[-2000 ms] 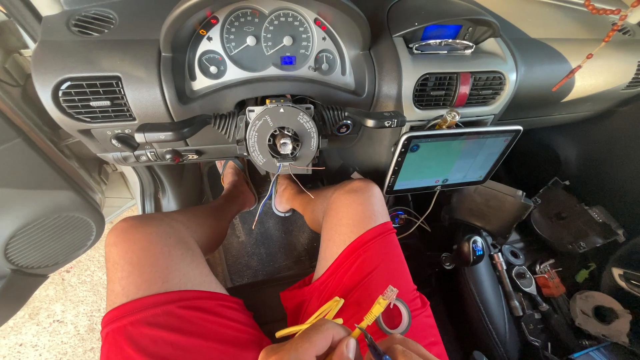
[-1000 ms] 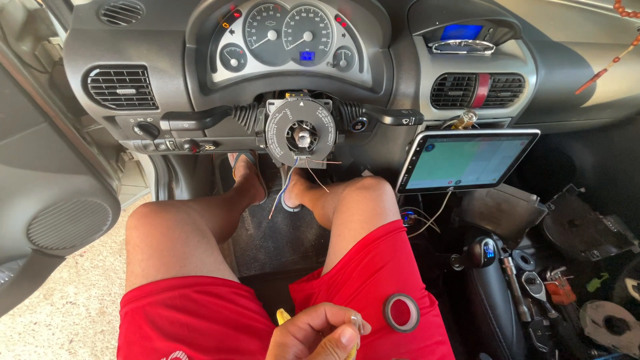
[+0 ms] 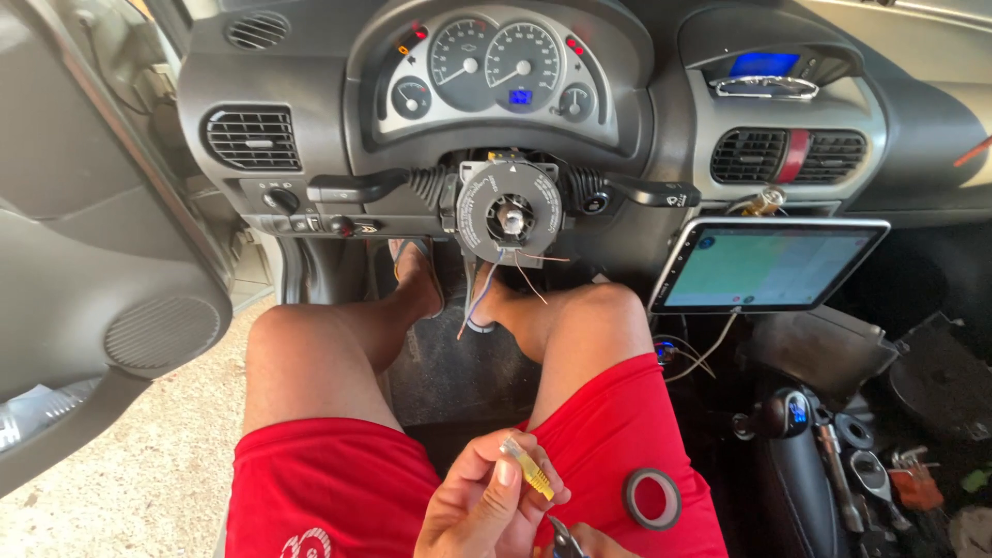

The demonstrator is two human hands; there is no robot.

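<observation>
My left hand holds a yellow network cable plug between thumb and fingers, its clear end pointing up and left. Just below and to the right, my right hand grips a hand tool with metal jaws, probably pliers or cutters; most of it is out of view. A roll of dark tape lies on the red shorts over the right thigh. Ahead, the steering column's round clock spring is exposed, without a steering wheel, and thin loose wires hang from it.
Column stalks stick out on both sides below the instrument cluster. A tablet-like screen is mounted at the right, with a white cable below. The gear lever, a ratchet wrench and loose parts are at lower right. An open door stands left.
The yellow plug is now raised in my left hand above the tool. My right hand and the tool, out of sight one second ago, show again at the bottom edge.
</observation>
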